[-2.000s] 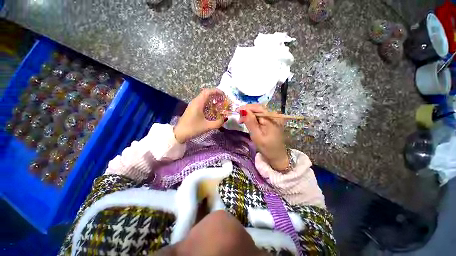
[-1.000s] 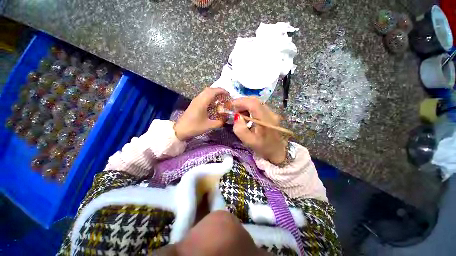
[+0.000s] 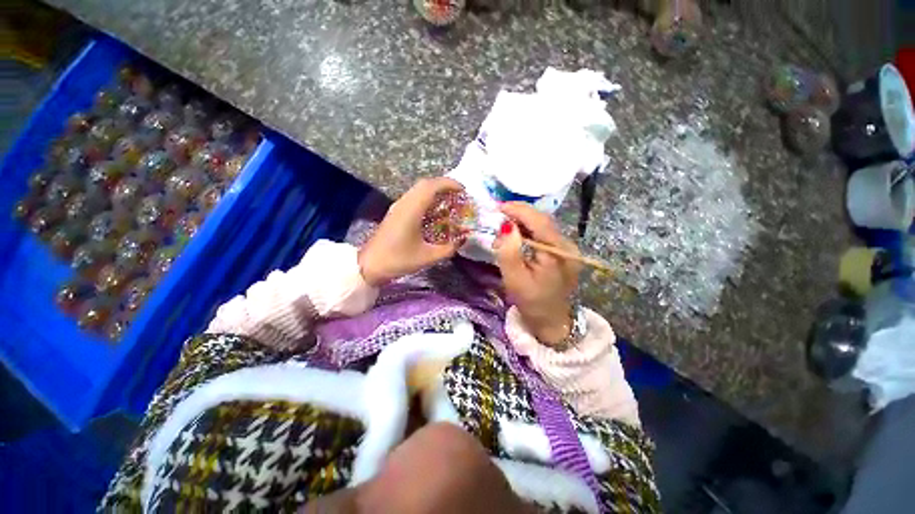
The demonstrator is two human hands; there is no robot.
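Observation:
My left hand (image 3: 408,233) holds a clear ball (image 3: 447,217) with an orange-red glittery surface. My right hand (image 3: 537,263) holds a thin pale wooden brush (image 3: 564,253), its tip end pointing at the ball's right side. Whether the tip touches the ball is too small to tell. Just beyond my hands a round white dish (image 3: 532,166) with blue marks at its near edge stands on a crumpled white sheet (image 3: 592,95). A dark slim tool (image 3: 587,203) lies beside the dish. A pile of tiny clear pieces (image 3: 682,221) lies to its right.
A blue crate (image 3: 216,216) at the left holds many balls. More balls (image 3: 677,28) lie on the speckled counter (image 3: 291,75) at the top and upper right. At the far right are a dark pot (image 3: 871,115), a white pot (image 3: 880,196), a yellow item (image 3: 858,271) and a dark round container (image 3: 836,336).
One second ago my right fingers were against the ball; now they are a little to its right, with the brush still held. The whole view has shifted slightly.

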